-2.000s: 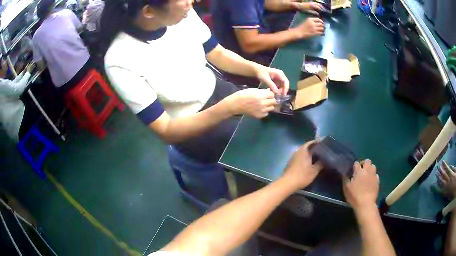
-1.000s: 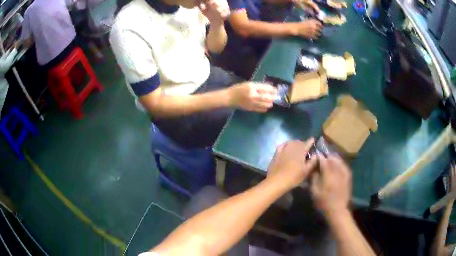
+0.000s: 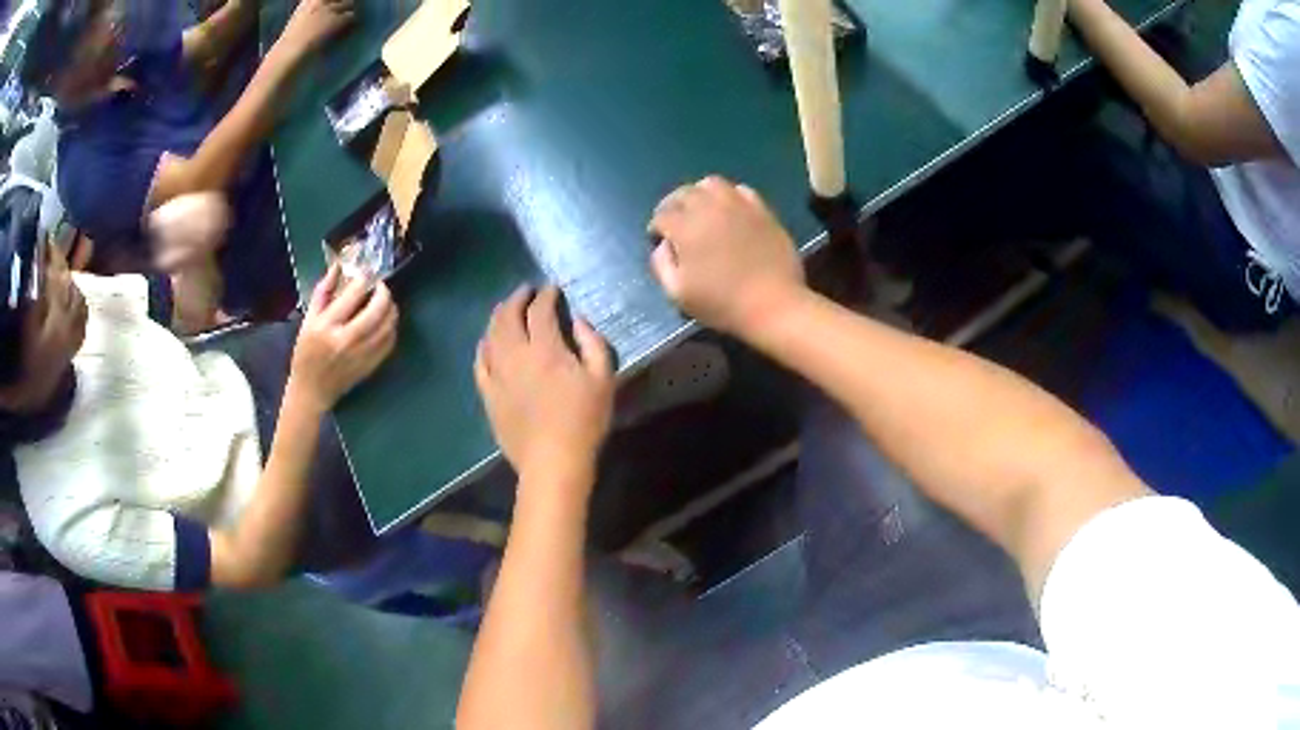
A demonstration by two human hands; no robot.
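My left hand (image 3: pixel 545 374) is palm down at the front edge of the dark green bench (image 3: pixel 471 414), fingers a little apart, with nothing seen in it. My right hand (image 3: pixel 727 257) is over the bench edge to its right, fingers curled under; the palm is hidden, so I cannot tell whether it holds something. The two hands are apart. No carton shows between them.
A neighbour's hand (image 3: pixel 342 331) touches an open carton (image 3: pixel 368 245) with a clear bag inside. Another open carton (image 3: pixel 359 111) lies behind. A cream post (image 3: pixel 816 100) rises beyond my right hand, with a bagged item (image 3: pixel 763 26) behind it. Another person's arm (image 3: pixel 1155 93) is at right.
The view has swung to the right. The open carton and the shiny item at my hands are out of view, and my hands have moved apart. The neighbour's raised hand is lowered or blurred.
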